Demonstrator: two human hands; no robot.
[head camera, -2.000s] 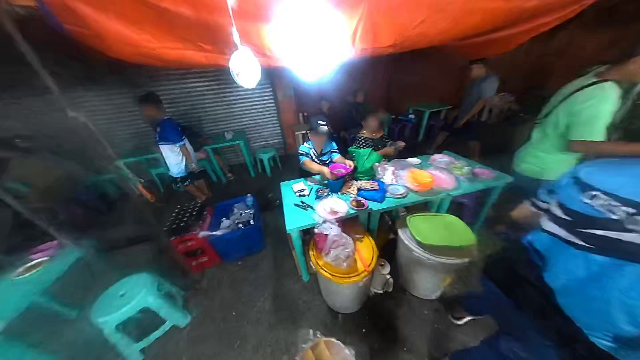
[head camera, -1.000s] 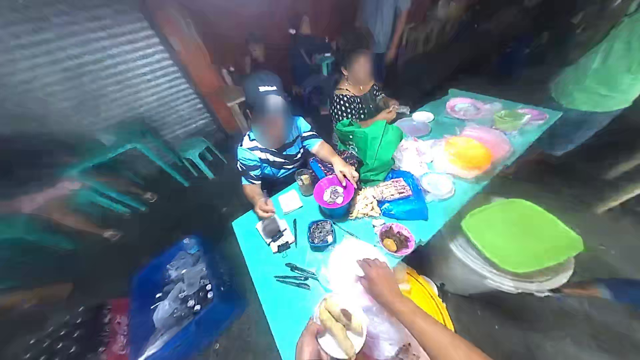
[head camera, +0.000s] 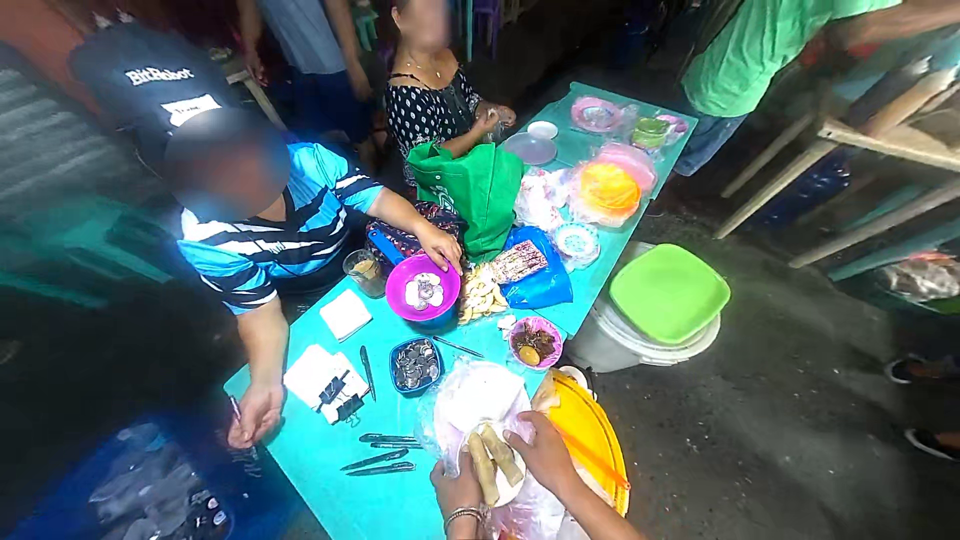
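Note:
My left hand (head camera: 459, 487), with a bracelet at the wrist, grips the left side of a small white dish (head camera: 511, 491) that bears two rolled snacks (head camera: 484, 465), perhaps spring rolls. On the dish's right, my right hand (head camera: 546, 450) has its fingers at the dish's far edge and the plastic-covered white plate (head camera: 480, 394); whether it grips either, I cannot tell. That plate lies on the turquoise table (head camera: 300, 457). Pens (head camera: 386, 454) lie left of it. Beyond are a blue tub of coins (head camera: 415, 365) and a pink bowl of dark food (head camera: 535, 343).
A seated person (head camera: 277, 217) in a cap touches a magenta bowl (head camera: 423, 289) with coins. Another person (head camera: 435, 105) sits behind a green bag (head camera: 472, 187). Right of the table stand a yellow-rimmed bucket (head camera: 611, 450) and a bucket with a green lid (head camera: 670, 292). A blue crate (head camera: 67, 502) is lower left.
The view has come much closer to the table. The dish with the rolls was lower and left of the plastic-covered plate; now it overlaps the plate's near edge, and my right hand has come beside the dish.

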